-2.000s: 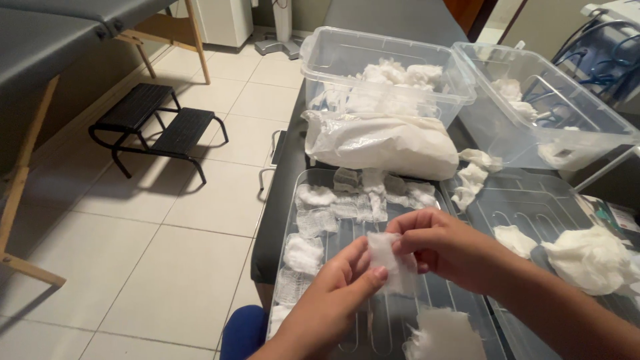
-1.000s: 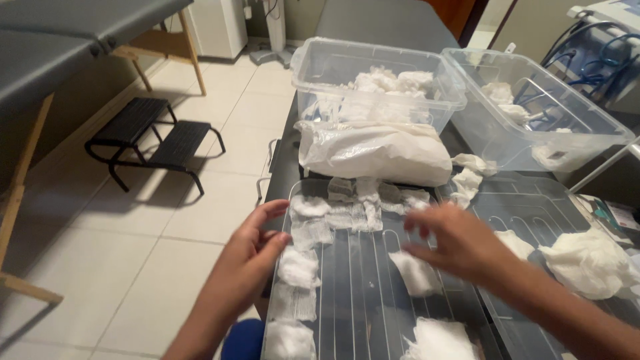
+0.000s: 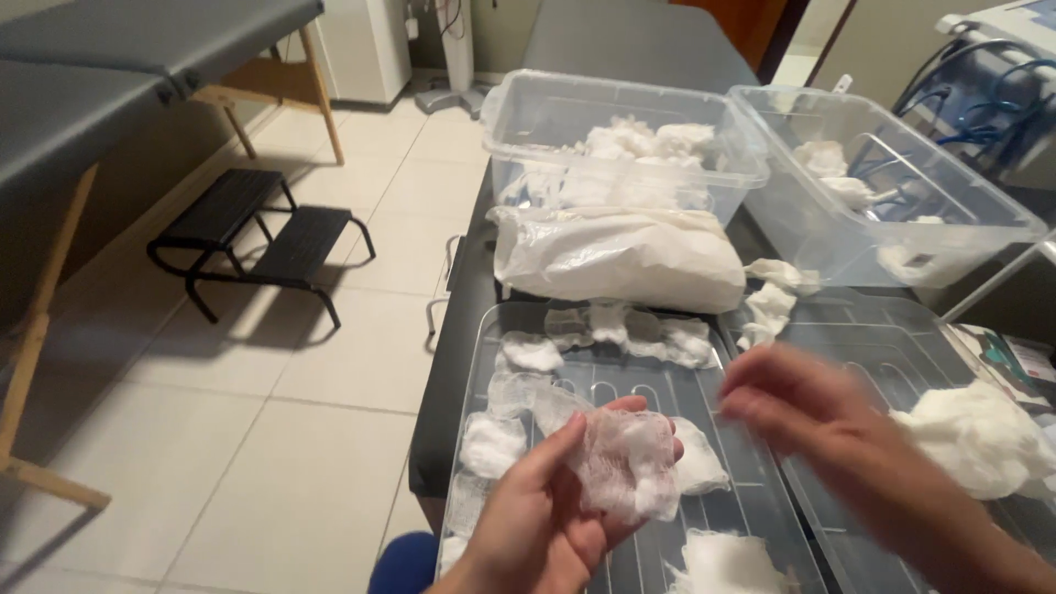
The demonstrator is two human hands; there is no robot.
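A thin piece of white gauze [image 3: 631, 462] lies across the palm and fingers of my left hand [image 3: 544, 495], its thumb resting at the gauze's edge. My right hand [image 3: 804, 412], blurred, is lifted to the right with nothing visible in it; its fingertips are partly hidden by blur. Beneath both is a clear plastic lid [image 3: 742, 503]. Cotton-and-gauze pieces [image 3: 493, 445] line its left and far edges. Another white pad [image 3: 697, 458] sits just behind my left fingers, and a stack of gauze squares [image 3: 730, 563] lies at the near edge.
A white plastic bag [image 3: 619, 256] lies before a clear bin [image 3: 627, 161] of white material. A second clear bin [image 3: 887, 181] stands right. On another clear lid [image 3: 858, 330] sits a cotton heap [image 3: 982, 437]. A black step stool [image 3: 264, 231] stands on the floor at left.
My left hand has moved from the lid's left edge to its middle and now holds gauze. My right hand has drawn away to the right.
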